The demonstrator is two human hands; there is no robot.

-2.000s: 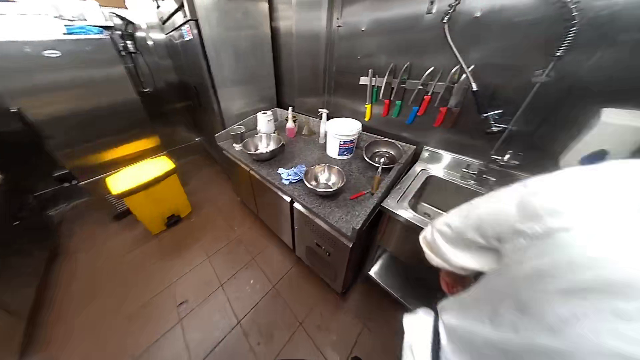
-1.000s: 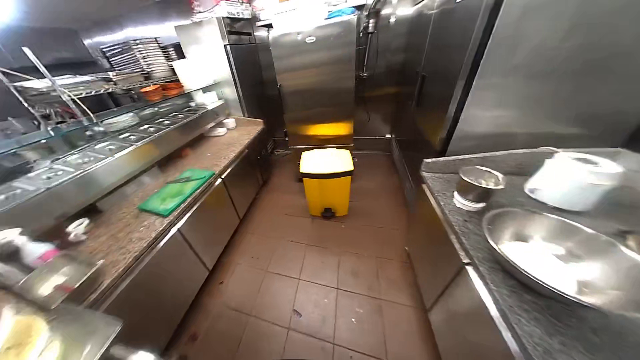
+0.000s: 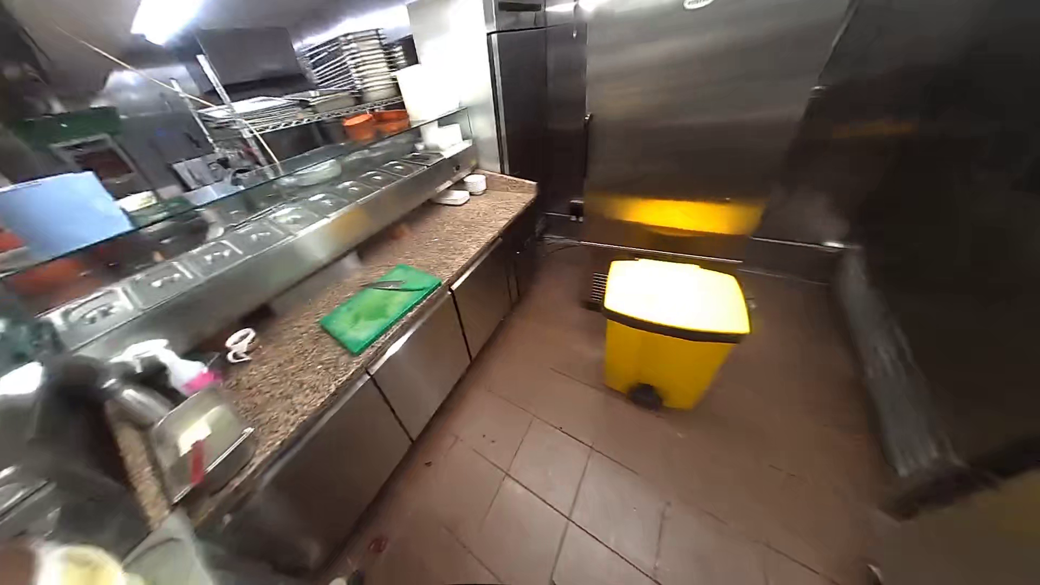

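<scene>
Neither my left hand nor my right hand shows in the head view. On the speckled stone counter (image 3: 439, 236) at the left lies a green cutting board (image 3: 380, 309), with a knife (image 3: 394, 285) resting across its far part. A steel container (image 3: 203, 443) stands near the counter's close end, with something red at its edge. Behind it is a blurred spray bottle (image 3: 180, 367) with a pink part. A white object with a loop shape (image 3: 240, 344) sits beside them. Lidded steel pans (image 3: 215, 256) line the raised rail behind the counter.
A yellow pedal bin (image 3: 670, 357) with a lid stands on the brown tiled floor (image 3: 561, 487). Behind it rises a steel refrigerator door (image 3: 699, 122). White dishes (image 3: 475, 184) stand at the counter's far end. Orange containers (image 3: 375, 124) and stacked trays (image 3: 370, 65) are on a wire rack.
The view has swung left, from the sink and knife rack to the stone counter with the cutting board. The co-worker in white, seen two seconds ago, is out of view.
</scene>
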